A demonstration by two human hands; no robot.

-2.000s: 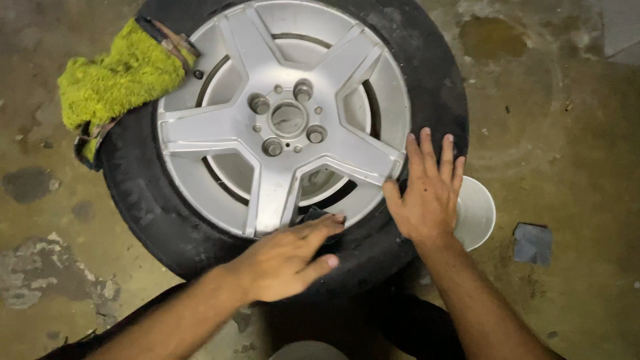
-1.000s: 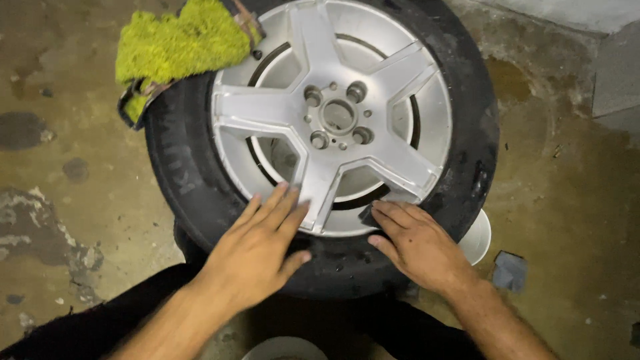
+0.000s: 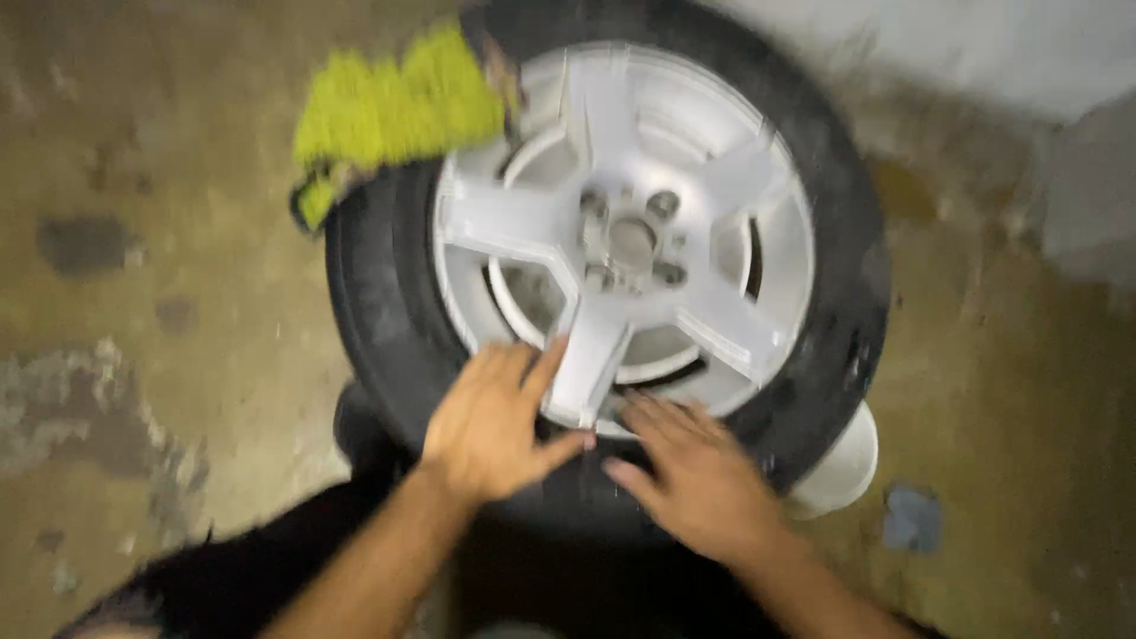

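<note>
A silver five-spoke alloy wheel (image 3: 621,240) with a black rubber tyre (image 3: 382,293) lies face up in front of me. My left hand (image 3: 497,426) rests on the rim's lower left edge and the tyre, beside the lower spoke, fingers apart. At the rim's lower edge, right of that spoke, is my right hand (image 3: 692,470), palm down; blur hides whether something lies under its fingertips. A yellow-green microfibre wash mitt (image 3: 399,106) lies over the tyre's upper left.
A white container (image 3: 839,466) shows beside the tyre at lower right, with a small grey piece (image 3: 912,517) on the stained concrete floor (image 3: 195,319) near it. My dark-clothed legs (image 3: 240,559) are below the tyre. A pale surface (image 3: 932,44) crosses the upper right.
Two seconds ago my right hand lay on the tyre at the right; it has moved left to the rim's lower edge. My left hand has shifted left from there, with a dark piece visible near it then.
</note>
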